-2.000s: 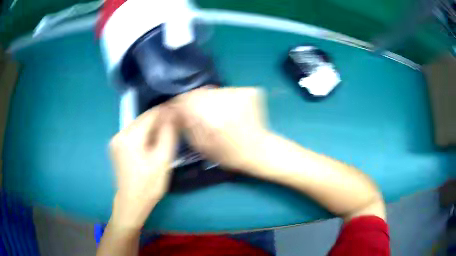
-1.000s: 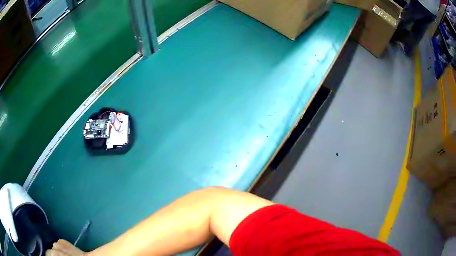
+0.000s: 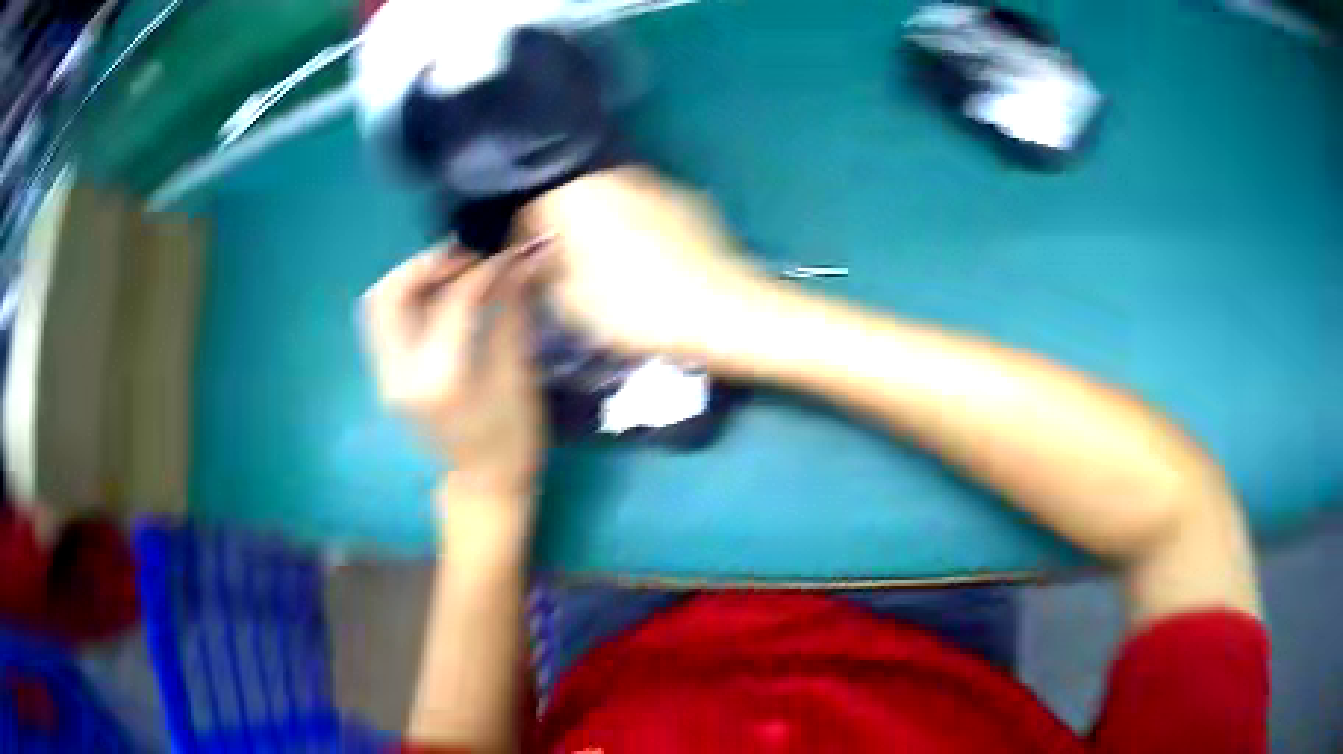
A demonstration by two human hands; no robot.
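The camera body (image 3: 508, 111), a white dome with a glossy black ball housing, stands on the teal bench in front of me. A black front module (image 3: 656, 401) with a white patch lies below it, partly covered by my hands. My left hand (image 3: 464, 346) and my right hand (image 3: 611, 258) meet between the two, fingertips close together. A thin reddish line, perhaps a wire, shows at the fingertips. The picture is blurred and my hands hide what they work on, so I cannot tell what they grip.
A second black module (image 3: 1009, 86) with a white patch lies at the upper right of the bench (image 3: 913, 486). A thin metallic tool (image 3: 815, 271) lies beside my right wrist. A cardboard box (image 3: 118, 354) stands at the left end. A blue plastic crate (image 3: 236, 633) is below the edge.
The view has swung back from the right side of the bench to the camera body. Both my hands show again, together at the front module. The thin tool lies beyond my right wrist.
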